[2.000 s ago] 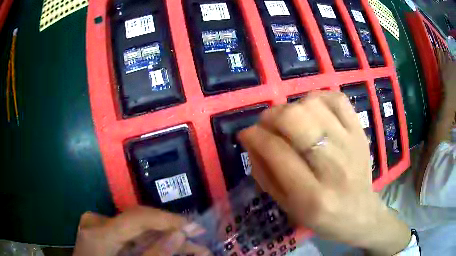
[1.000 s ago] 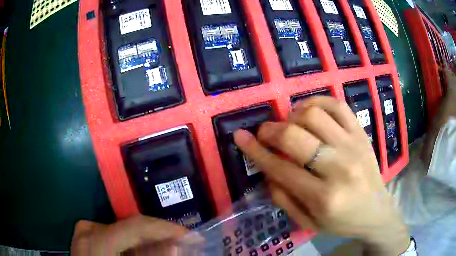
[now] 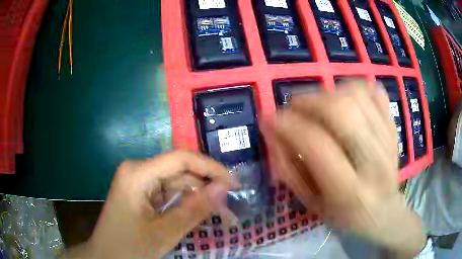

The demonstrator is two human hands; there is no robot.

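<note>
My left hand (image 3: 167,202) is at the lower middle, its thumb and fingers pinching a clear carrier film (image 3: 243,230) with rows of small black square pads. The film lies over the lower end of a black phone body (image 3: 225,119) with a white label, in the near row of the red foam tray (image 3: 177,109). My right hand (image 3: 339,152) is blurred, above the second phone body (image 3: 291,91) and the film's right part. Its fingers are bent; whether it holds a pad cannot be seen. More phone bodies (image 3: 218,38) sit in the tray's pockets.
A thin orange pair of lines (image 3: 66,40) lies on the dark green mat (image 3: 101,116). Stacked red foam (image 3: 17,76) is at the left edge. A cream-yellow sheet (image 3: 410,25) is behind the tray. Another red tray (image 3: 451,55) and a person's pale sleeve (image 3: 438,174) are at the right.
The view has shifted left, so the tray appears further right and the red stack shows. My left hand has come up more into view with the film. My right hand is blurred and its fingers are off the phone's camera area.
</note>
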